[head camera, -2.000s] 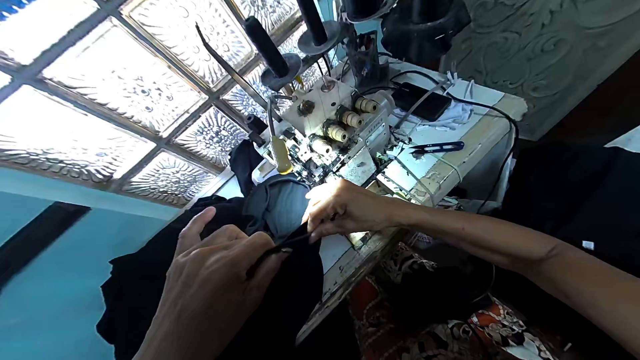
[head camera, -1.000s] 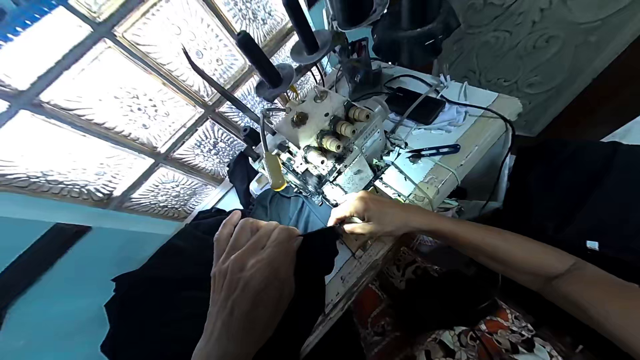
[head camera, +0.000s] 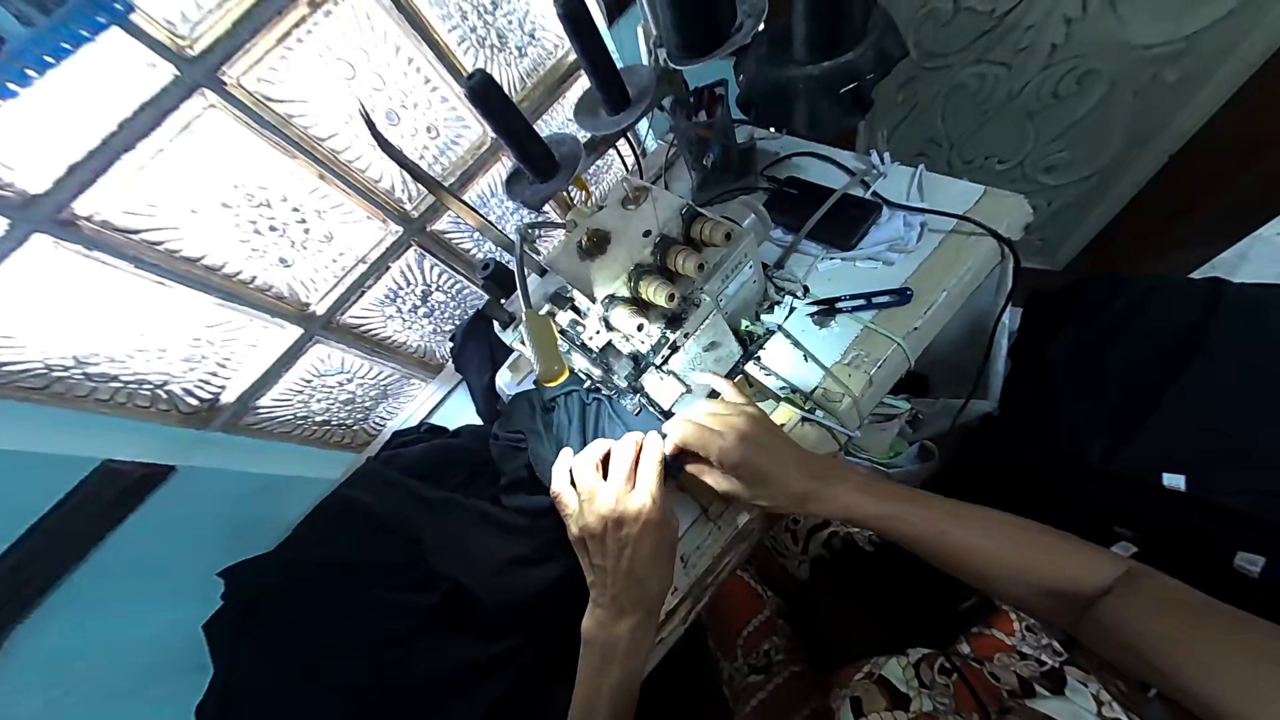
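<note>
An overlock sewing machine (head camera: 650, 290) with several tension dials stands on the worn table, its lamp (head camera: 545, 350) lighting the needle area. Dark fabric (head camera: 430, 570) runs from the machine's front over the table's left side. My left hand (head camera: 620, 500) lies on the fabric just before the machine, fingers bent over it. Close beside it, my right hand (head camera: 735, 445) pinches the fabric's edge near the presser foot, its forefinger raised toward the machine. The two hands meet at the fingertips. The foot and needles are hard to make out.
Thread snips (head camera: 860, 300) lie on the table (head camera: 910, 330) right of the machine. Behind them a black phone (head camera: 825, 212) rests on white cloth, with a black cable around it. Thread cones on spindles (head camera: 510, 125) rise at the back. Dark garments (head camera: 1140, 400) are at the right.
My left hand has moved right along the fabric, up to my right hand. The dark strip of fabric seen raised between the hands two seconds ago now lies lower, at the machine.
</note>
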